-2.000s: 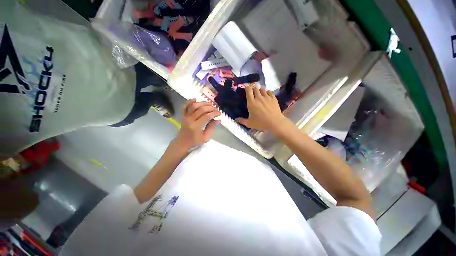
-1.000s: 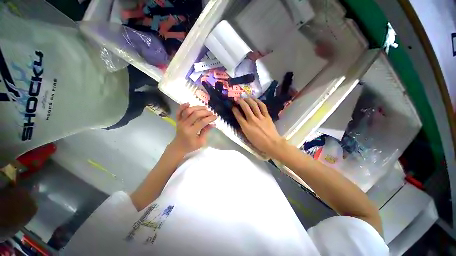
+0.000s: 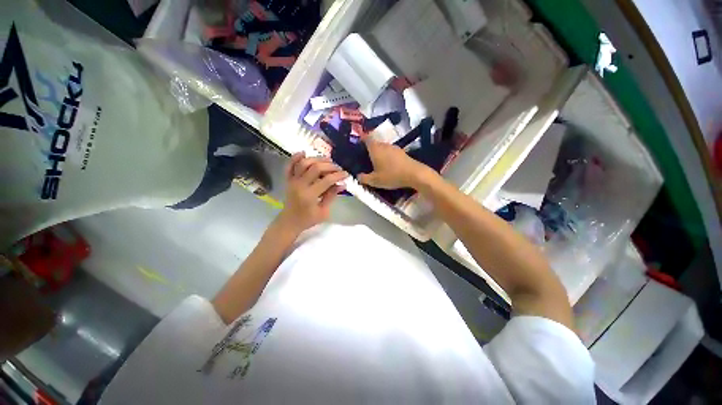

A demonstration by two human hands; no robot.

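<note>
A deep off-white bin (image 3: pixel 495 150) stands in front of me with small dark parts (image 3: pixel 426 150) in its near end. Pink-orange small parts (image 3: pixel 348 116) lie beyond them, beside a white roll or card (image 3: pixel 361 70). My right hand (image 3: pixel 388 164) is inside the bin on the dark parts, its fingertips among them; whether it grips one is unclear. My left hand (image 3: pixel 310 187) rests at the bin's near rim with fingers curled over the edge; what it may hold there is hidden.
Another bin at upper left holds pink and dark parts (image 3: pixel 273 39) and a clear plastic bag (image 3: pixel 218 75). A bin on the right holds crumpled clear plastic (image 3: pixel 590 210). A person in a pale shirt (image 3: pixel 103 119) stands at left. White boxes (image 3: pixel 645 336) are at lower right.
My right hand has moved slightly up and left over the dark parts, after shifting toward me earlier, and its fingers are drawn together. My left hand has stayed at the rim.
</note>
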